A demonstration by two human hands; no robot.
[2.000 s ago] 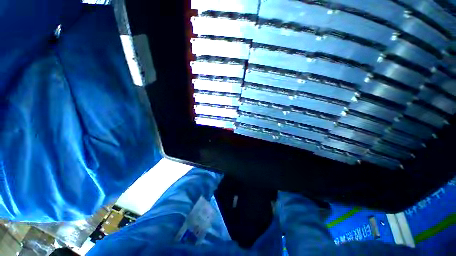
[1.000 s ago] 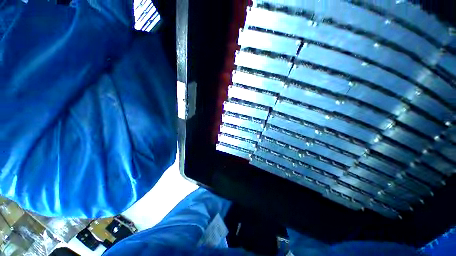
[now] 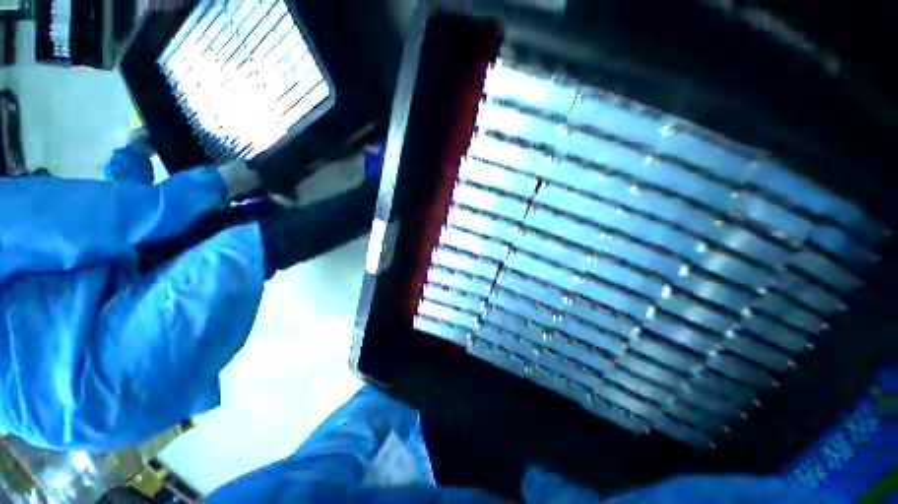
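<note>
A deep black crate (image 3: 394, 231) stands right in front of me, close to the camera and tilted in the picture. Close parallel rows of silver metal parts (image 3: 630, 256) fill it, with a dark line crossing the rows near their left end. A pale label shows on its left rim. Blue smock cloth (image 3: 325, 458) shows below the crate at the bottom edge. My hands do not show; whether they hold the crate is hidden.
At the left a person in a blue smock (image 3: 128, 325) has a hand at another black crate with bright silver rows (image 3: 246, 79). More dark crates stand at the top left. Pale floor (image 3: 295, 345) lies between. Brown cartons (image 3: 89, 472) are at the bottom left.
The person at the left has moved away from my crate, and the second crate and this person's hands now show. My crate sits slightly lower in the picture.
</note>
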